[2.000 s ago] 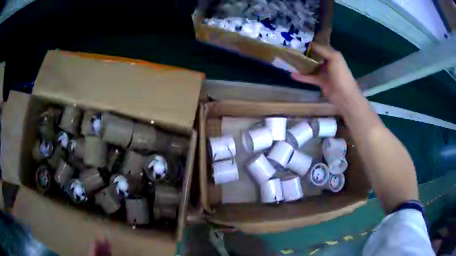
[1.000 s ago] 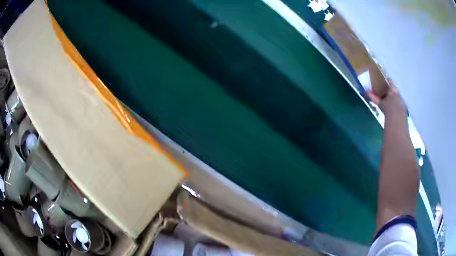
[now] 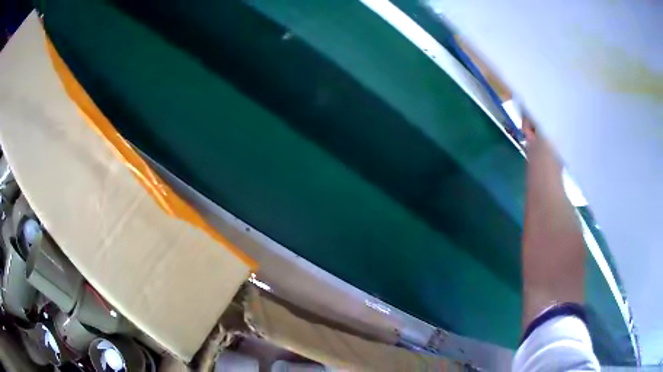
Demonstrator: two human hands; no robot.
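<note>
My right hand (image 3: 528, 131) is at the upper right, at the near corner of a small brown carton (image 3: 491, 75). The white surface covers most of the hand and carton. A little of my fingers shows at the corner, still in contact with it; the full grip is hidden. The carton's contents are not visible. A white label (image 3: 512, 113) and a blue edge show beside it. My bare forearm reaches up from a white sleeve with a dark cuff. My left hand is out of the picture.
A large white surface (image 3: 596, 80) fills the upper right. At the left, an open carton's flap (image 3: 116, 211) with orange tape stands over grey-brown cylindrical housings (image 3: 54, 276). Another carton's edge (image 3: 312, 327) and white parts (image 3: 236, 362) show at the bottom. Green surface (image 3: 291, 167) spans the middle.
Since two seconds ago, the view has swung and my right hand has moved the small carton away from above the two open cartons. Over the last second, the white surface has come to cover more of it.
</note>
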